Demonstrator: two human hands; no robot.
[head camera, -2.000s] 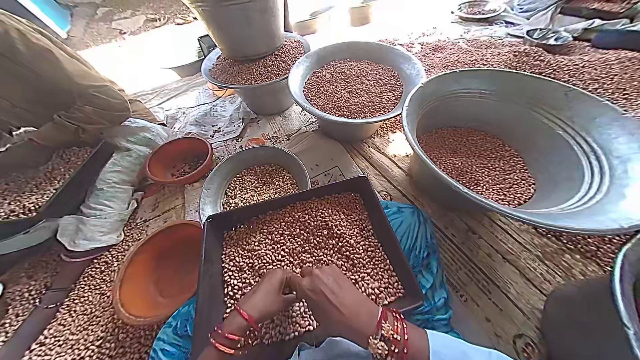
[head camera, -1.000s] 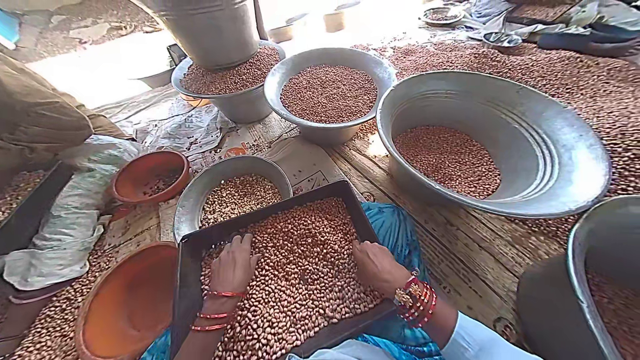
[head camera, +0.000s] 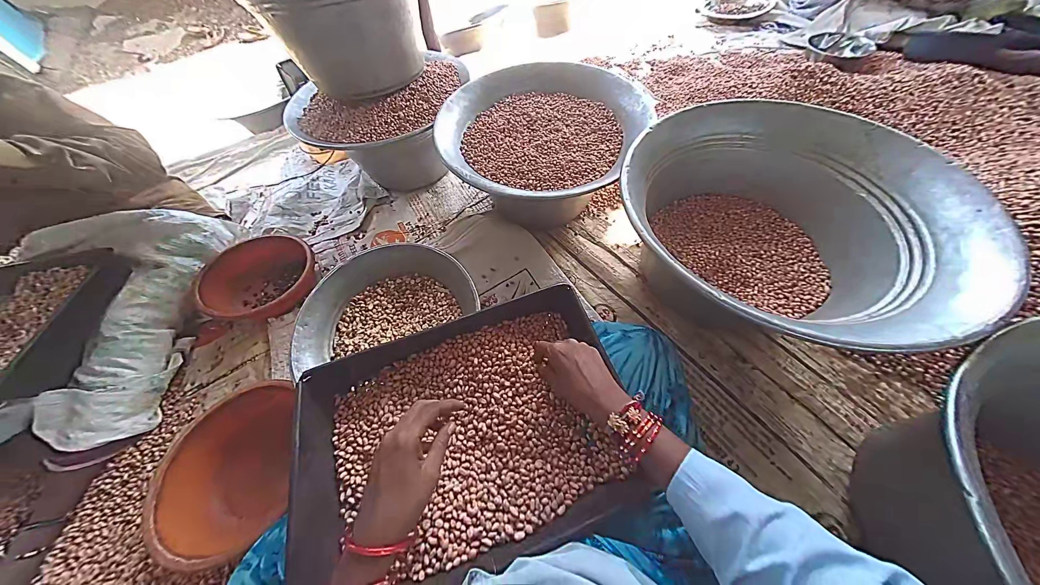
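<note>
A black rectangular tray (head camera: 312, 487) on my lap holds a layer of reddish-brown nuts or beans (head camera: 504, 439), probably shelled peanuts. Over the left part of that layer is my left hand (head camera: 413, 455), fingers apart and curved, with nothing seen in it. My right hand (head camera: 573, 374) rests at the tray's upper right, its fingers curled down at the nuts; whether they pinch any is hidden. Just beyond the tray's far left corner stands a metal basin (head camera: 313, 321) of paler nuts. An orange-brown bowl (head camera: 219, 479) lies left of the tray.
A small reddish bowl (head camera: 305, 276) holds dark bits. Metal basins of nuts (head camera: 544, 207) stand ahead, one under a metal bucket (head camera: 349, 49). A large basin (head camera: 967, 244) and another vessel (head camera: 967, 455) are at right. Heaped nuts (head camera: 934, 97) lie behind; a person's clothed part (head camera: 73, 154) is at left.
Two seconds ago my hands were together over the lower part of the tray; then they moved apart. Since one second ago my right hand has moved farther up the tray, and my left hand has lifted its fingers.
</note>
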